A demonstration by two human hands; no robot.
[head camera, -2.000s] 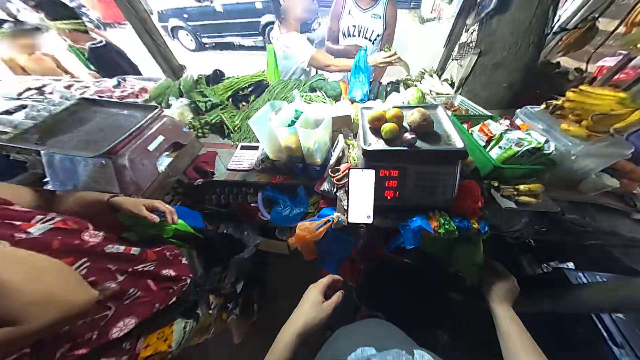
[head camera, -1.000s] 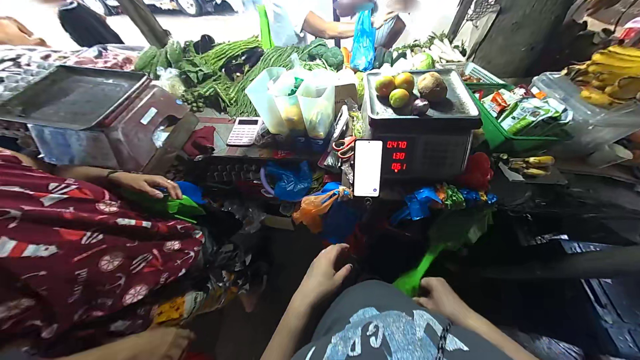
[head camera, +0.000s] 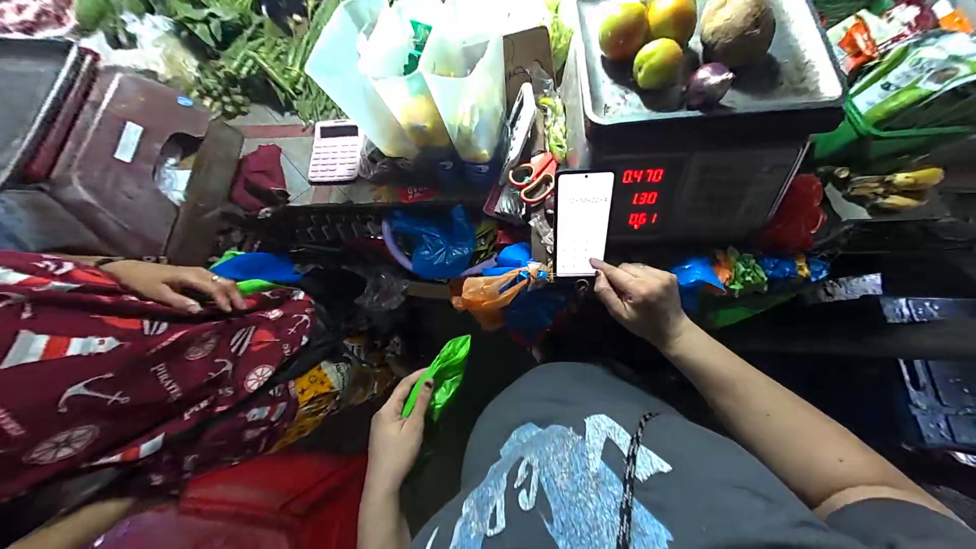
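My left hand (head camera: 404, 415), low in the head view, grips a green plastic bag (head camera: 446, 374) between thumb and fingers. My right hand (head camera: 640, 297) holds nothing; its index fingertip is at the lower edge of the lit screen of a smartphone (head camera: 584, 225). The phone stands upright against the front of a digital scale (head camera: 709, 191) with red digits. On the scale's metal tray (head camera: 801, 84) lie several green-orange round fruits (head camera: 657, 64), a red onion (head camera: 708, 84) and a brown root vegetable (head camera: 737, 30). Red-handled scissors (head camera: 534, 177) lie left of the phone.
A pink calculator (head camera: 335, 151) and white plastic containers (head camera: 465, 99) stand left of the scale. Orange (head camera: 492, 296) and blue bags (head camera: 438, 240) hang at the counter's front. Another person's hand (head camera: 179, 286) is at the left. A green basket (head camera: 884, 137) with packets sits at the right.
My right hand has moved up to the phone. My left hand now holds the green bag away from my right hand; one second ago the bag was between them. The view has moved closer to the counter.
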